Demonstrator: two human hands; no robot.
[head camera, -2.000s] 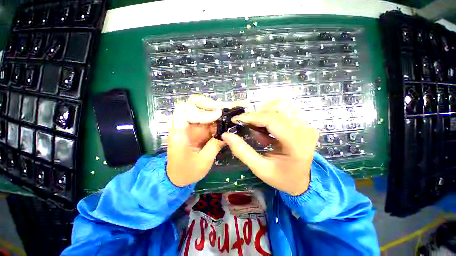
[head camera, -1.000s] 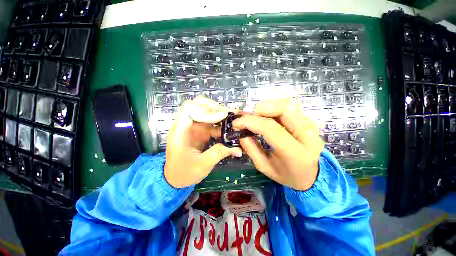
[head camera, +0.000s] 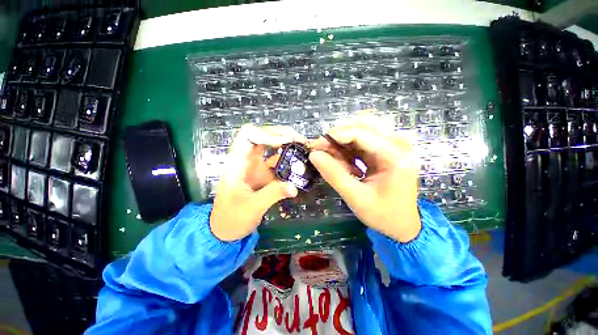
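A small black squarish housing (head camera: 293, 165) is held over the near part of the clear blister tray (head camera: 262, 98), its open face with a pale patch turned up. My left hand (head camera: 244, 186) grips it by its left side between thumb and fingers. My right hand (head camera: 375, 180) is at its right edge, fingertips close together and touching or nearly touching it. A thin dark stick shows between the right fingers, and a small shiny spot shows by the right palm. What the right fingertips pinch is too small to tell.
A flat black smartphone-like rectangle (head camera: 155, 171) lies left of the clear tray. Black blister trays stand at the left (head camera: 65, 98) and right (head camera: 515, 150). A white strip (head camera: 295, 16) crosses the far edge. Pale specks lie on the green mat (head camera: 151, 85).
The housing has turned so its inner face with the pale patch shows upward. My right fingers have shifted to its right edge, and the dark stick now shows between them.
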